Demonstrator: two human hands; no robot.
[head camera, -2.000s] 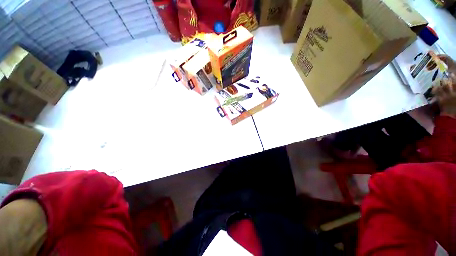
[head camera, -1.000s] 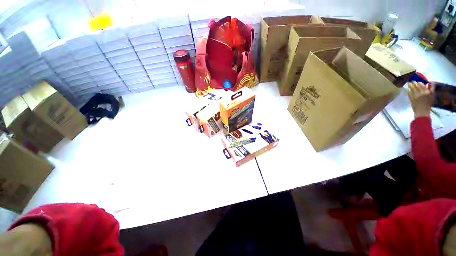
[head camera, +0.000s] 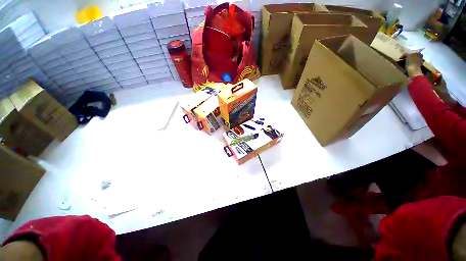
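Observation:
An orange and black retail box stands upright near the middle of the white table. A white-faced box with small dark pictures lies flat in front of it, with a slim greenish-yellow strip on top. More orange and white boxes sit close behind at the left. My red sleeves show at the bottom left and bottom right, with a bit of bare forearm at each corner. Both my hands are out of the picture.
An open brown carton stands right of the boxes, with more cartons behind. A red bag, a red flask and a dark cloth or cap are at the back. Cartons stand far left. A person in red handles a box at right.
The view has tilted up since the first frame and shifted slightly since the second. The person at right has moved a box back toward the cartons. The boxes before me have not moved.

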